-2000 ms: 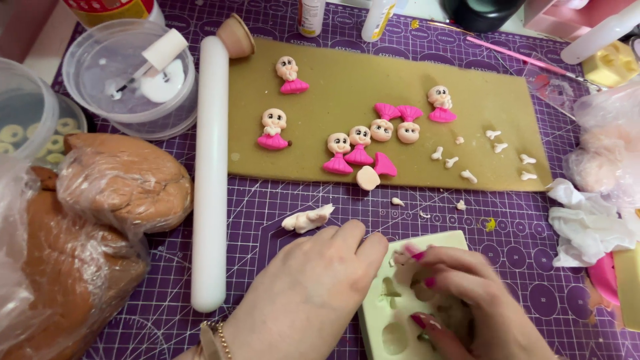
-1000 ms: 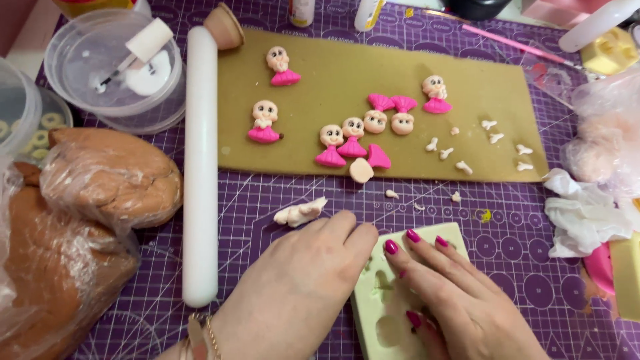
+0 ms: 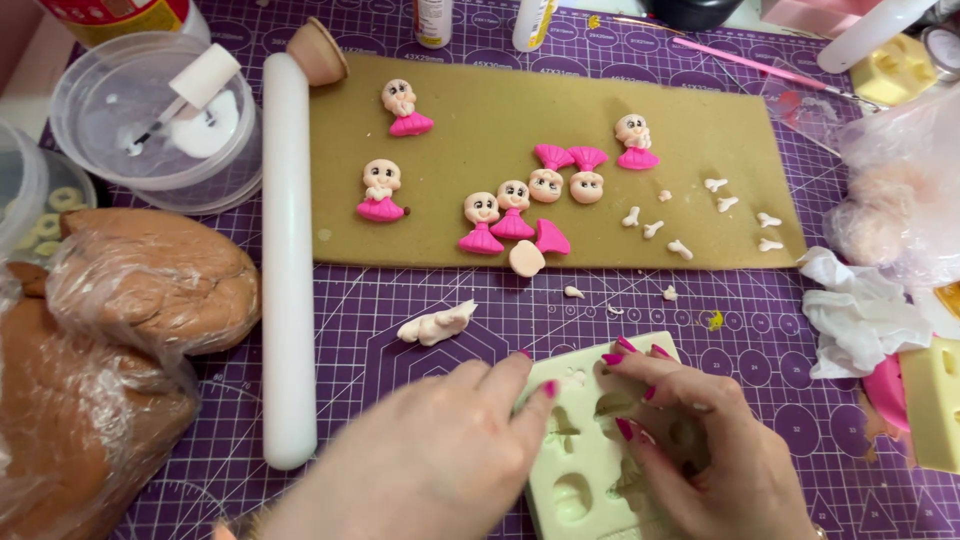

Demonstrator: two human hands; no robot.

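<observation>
A pale green silicone mold (image 3: 574,457) with several shaped cavities lies tilted on the purple cutting mat. My left hand (image 3: 457,442) rests at its left edge, thumb and fingertips beside a small cavity with whitish clay (image 3: 576,377) in it. My right hand (image 3: 705,427) lies over the mold's right side, fingers bent and apart, touching its upper part. Behind my left hand is a lump of white modeling clay (image 3: 437,324). On an olive board (image 3: 465,105) sit several small clay dolls (image 3: 381,191) with pink skirts, and tiny bone-shaped clay pieces (image 3: 680,250).
A white rolling pin (image 3: 289,262) lies left of the board, near brown clay in plastic wrap (image 3: 150,285) and a clear tub (image 3: 90,127). To the right are a crumpled white tissue (image 3: 862,307), bagged pale clay (image 3: 885,210) and a yellow mold (image 3: 930,405). A pink brush (image 3: 750,64) lies behind.
The fingers of my right hand, flat across the mold a second ago, are now bent and lifted partly off it. My left thumb now shows over the mold's upper left part.
</observation>
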